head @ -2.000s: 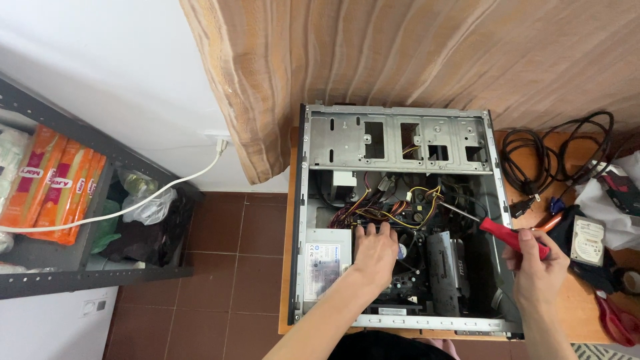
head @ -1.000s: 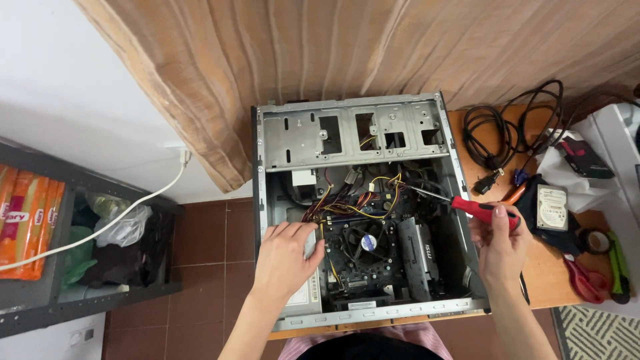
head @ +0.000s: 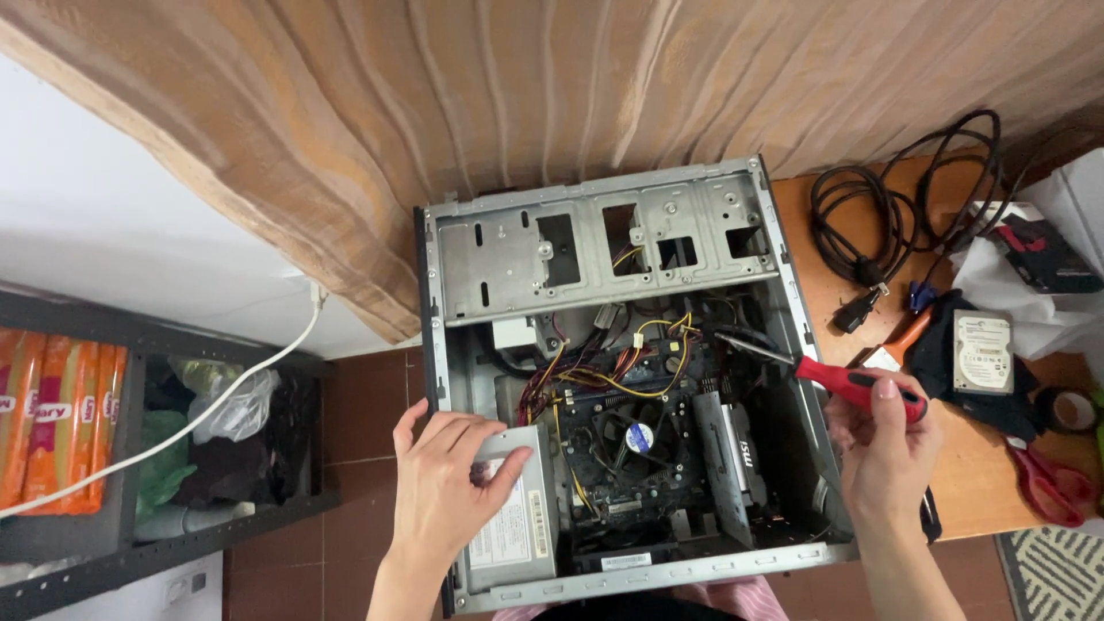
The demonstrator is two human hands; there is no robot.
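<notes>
An opened metal computer case (head: 604, 289) lies on its side on a wooden table. My right hand (head: 888, 431) holds a screwdriver with a red and black handle (head: 862, 388), its shaft pointing left over the case's right part. My left hand (head: 457, 466) rests on the labelled power supply (head: 517, 517) at the case's lower left, fingers spread and holding nothing. Between the hands are the processor fan (head: 639, 436) on the motherboard, a graphics card (head: 729, 457) and bundled yellow, red and black wires (head: 561, 375). Whether the screwdriver's tip touches anything cannot be told.
On the table (head: 975, 483) at right are a coiled black power cable (head: 828, 216), a hard drive (head: 983, 352) on dark cloth, black tape (head: 1067, 410) and red-handled scissors (head: 1048, 483). A metal shelf (head: 121, 526) with packets stands left; a brown curtain (head: 552, 86) hangs behind.
My left hand has moved from the wires near the fan, seen two seconds ago, left onto the power supply. My right hand still holds the screwdriver over the case's right side.
</notes>
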